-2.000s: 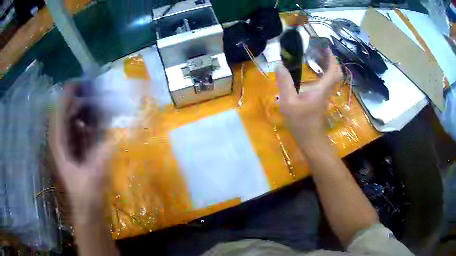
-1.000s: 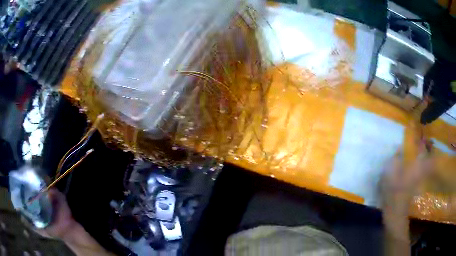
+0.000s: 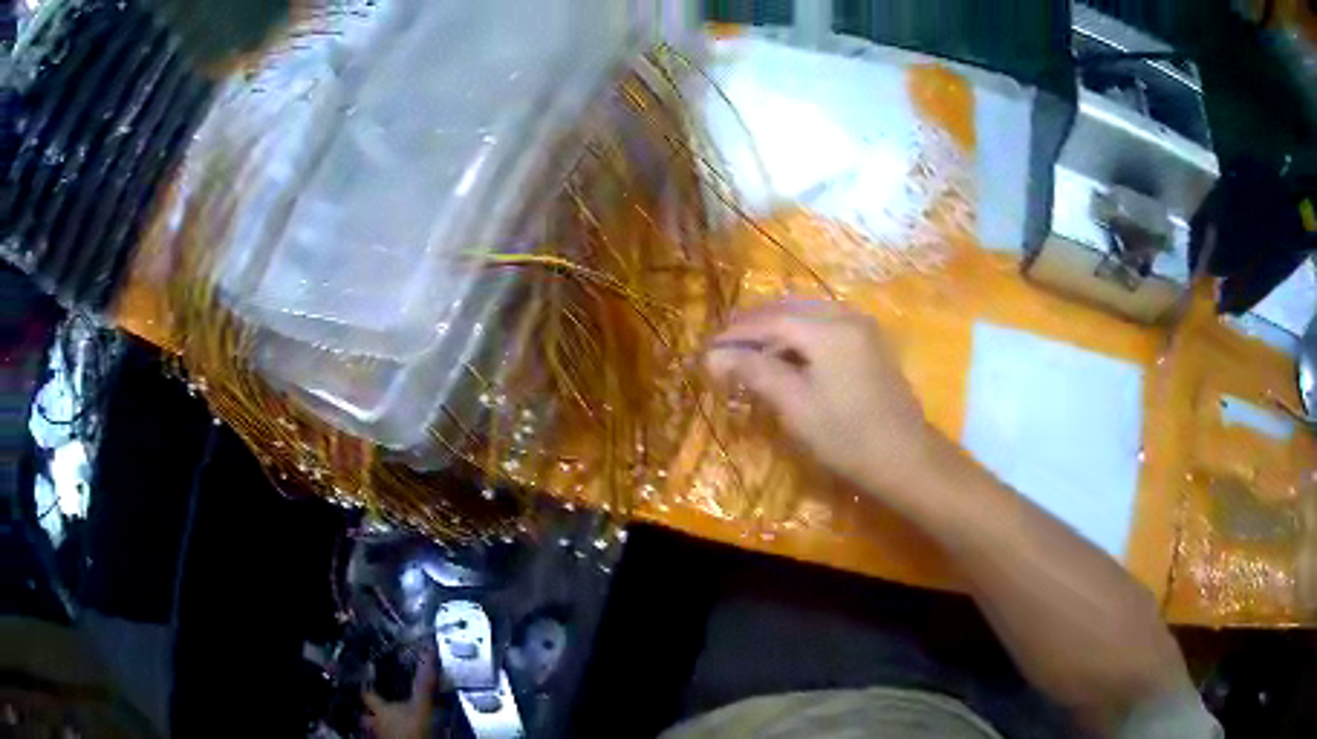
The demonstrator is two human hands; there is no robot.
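My right hand point(image 3: 816, 378) is over the bench at the right edge of a loose yellow-brown wire bundle point(image 3: 578, 361). Its thumb and fingers are close together near the wires; I cannot tell if they hold a strand. My left hand point(image 3: 402, 707) is small and dark at the bottom edge, partly cut off. It is beside pale and grey units point(image 3: 465, 645) lying below the bench; its grip is unclear. Clear plastic trays point(image 3: 376, 217) lie on the wire bundle.
The screw feeder point(image 3: 1127, 217) stands at the back right, with a dark object beside it. A white sheet point(image 3: 1054, 426) lies on the orange bench film. Thin short pieces point(image 3: 924, 202) lie on another white sheet behind. A black ribbed surface point(image 3: 101, 145) is at the far left.
The view has swung left from the feeder to the wire bundle. My right hand has moved left to the wires. My left hand no longer shows the pale round unit with leads; it is among the units below.
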